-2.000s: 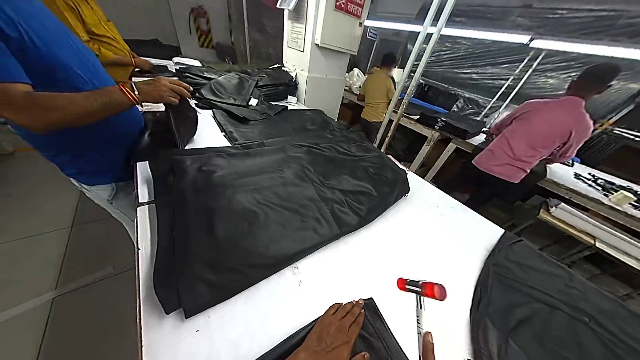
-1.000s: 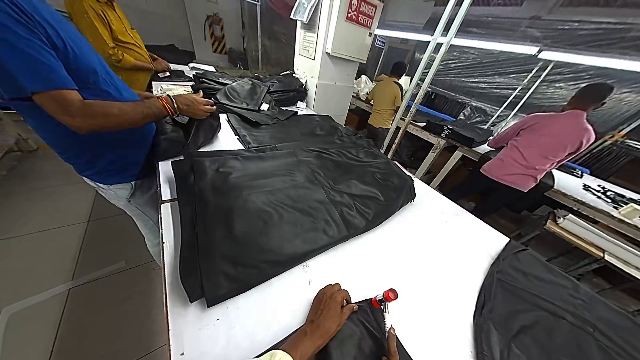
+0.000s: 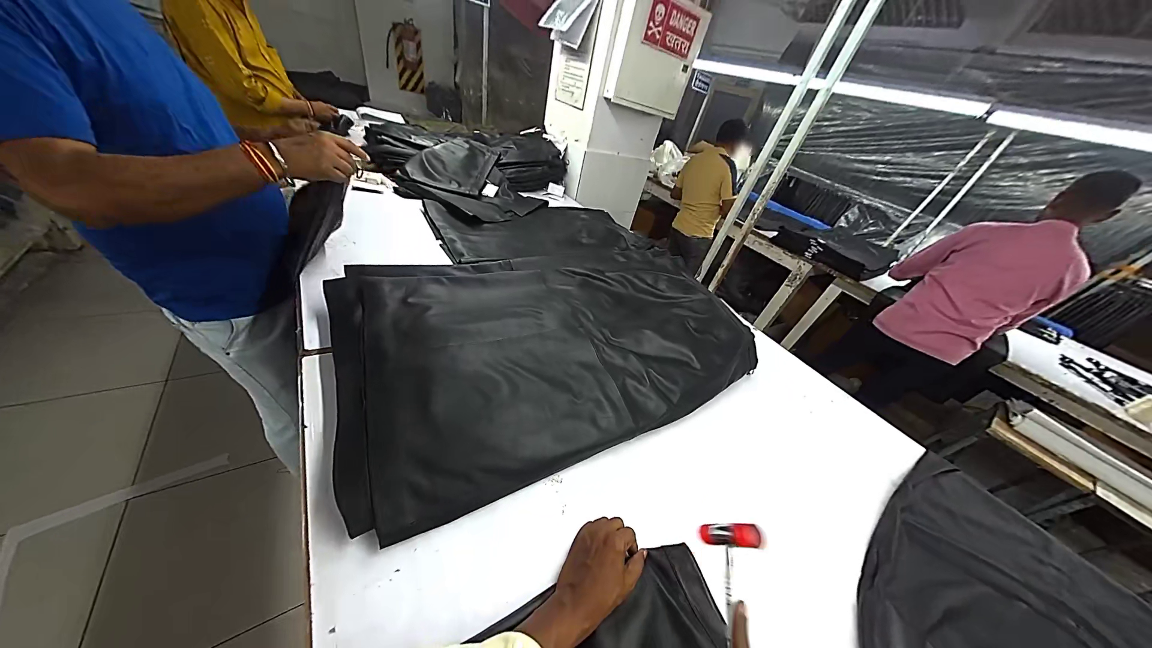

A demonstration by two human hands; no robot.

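Observation:
My left hand (image 3: 601, 571) rests with its fingers curled at the edge of a black leather-like piece (image 3: 670, 594) at the bottom of the view; whether it pinches the edge cannot be told. Only a fingertip or thumb of my right hand (image 3: 740, 625) shows, against the handle of a small mallet with a red head (image 3: 732, 535). The mallet head is just right of the black piece's upper corner, over the white table. Beyond my hands a large, folded black piece (image 3: 504, 378) lies flat, and another black piece (image 3: 981, 567) covers the right side.
The white tabletop (image 3: 810, 432) runs forward. A person in blue (image 3: 180, 180) at the left holds dark material, with a person in yellow (image 3: 234, 63) behind. More black pieces (image 3: 468, 166) are heaped near a pillar (image 3: 621, 144). Two people stand at benches on the right.
The mallet was lower, at the black piece's edge, one second ago; now its head is farther right and apart from that edge. My left hand stays by the black piece.

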